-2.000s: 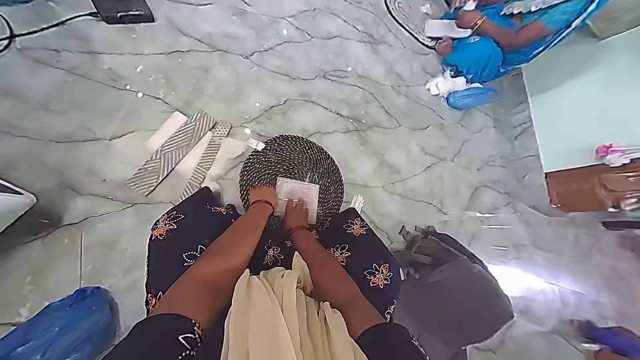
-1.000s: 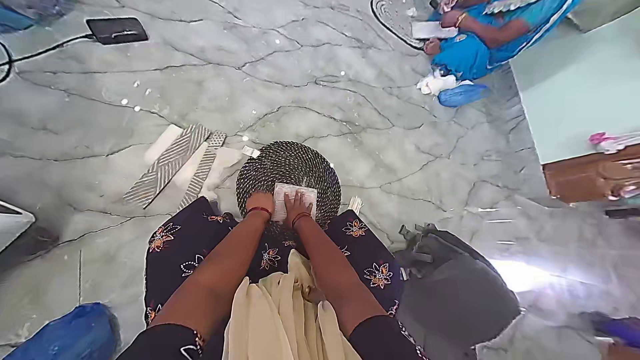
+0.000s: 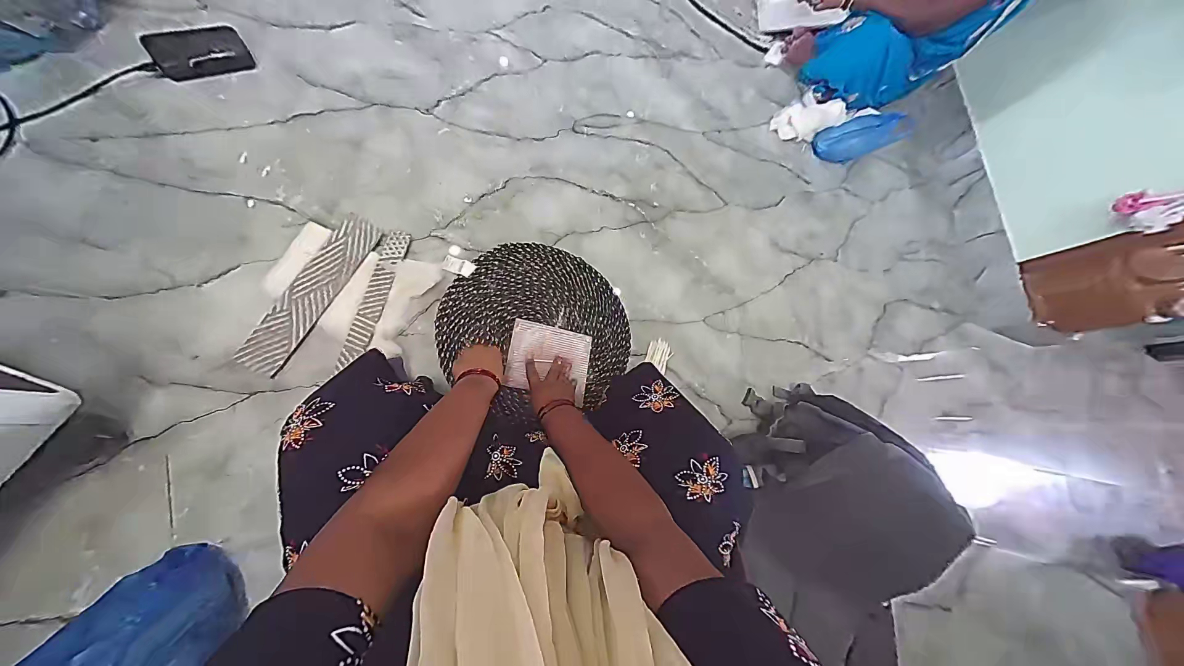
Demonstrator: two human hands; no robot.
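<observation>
A round black-and-white woven mat (image 3: 527, 277) lies in front of my lap. On its lower part rests a square, white, finely ribbed piece (image 3: 573, 347), perhaps paper or fabric. My right hand (image 3: 552, 377) lies palm down on this square with its fingers somewhat apart. My left hand (image 3: 477, 363) is on the mat at the square's left edge; its fingertips are hard to see, so its grip is unclear. Grey-and-white striped strips (image 3: 319, 287) lie left of the mat with white pieces beside them. A small bundle of thin pale sticks (image 3: 659, 354) is near my right knee.
A grey bag (image 3: 842, 499) stands at my right, a blue plastic bag (image 3: 153, 606) at lower left. A black flat device (image 3: 198, 53) with a cable lies at upper left. Another person in blue clothing (image 3: 865, 55) sits at upper right, near a pale green surface (image 3: 1073, 111).
My hands stay on the square and the mat, with only slight shifts of the fingers. The view has moved a little.
</observation>
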